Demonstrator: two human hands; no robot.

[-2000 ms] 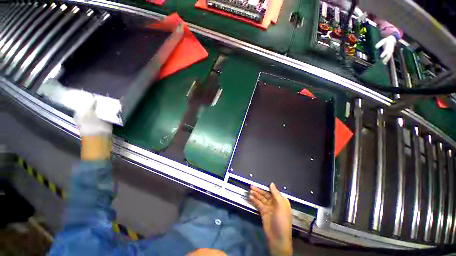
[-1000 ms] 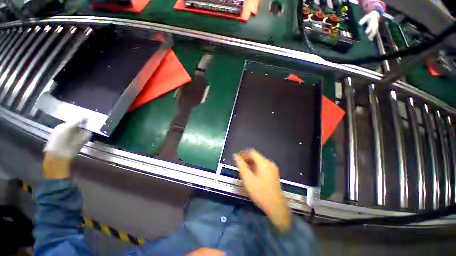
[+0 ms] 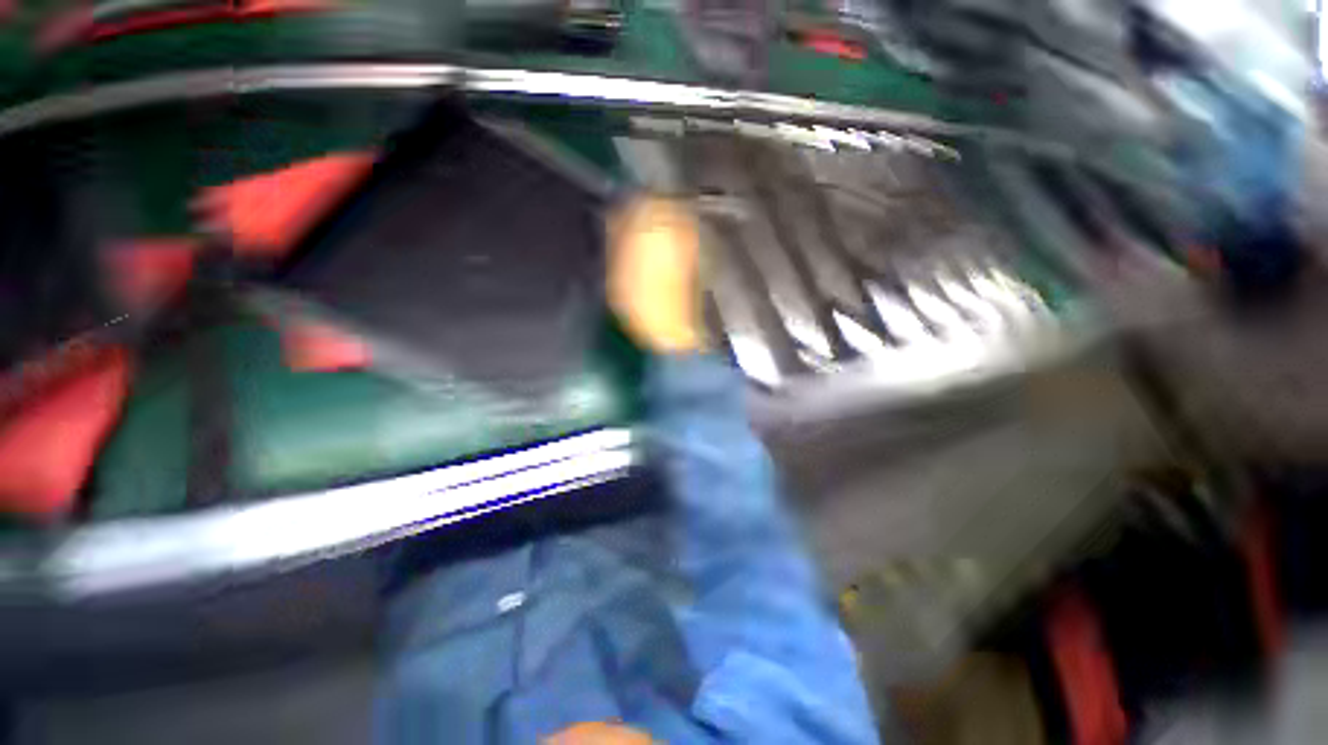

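The picture is strongly blurred. A dark, shallow chassis shell (image 3: 466, 255) lies turned cornerwise on the green work plate (image 3: 342, 422) on the line. My bare right hand (image 3: 655, 274) is at the shell's right corner, with the blue sleeve reaching up from below. Its fingers are smeared, so I cannot tell whether it grips the shell or only touches it. My left hand is not in view.
Orange-red foam pads (image 3: 66, 429) lie at the left and beside the shell. Shiny rollers (image 3: 830, 269) run to the right of my hand. The silver rail (image 3: 350, 510) passes in front of me. A blurred person in blue (image 3: 1238, 146) is at upper right.
The view has swung to the right. The right-hand shell now lies turned cornerwise, and my right hand has moved from its near edge to its right corner. My gloved left hand has left the picture.
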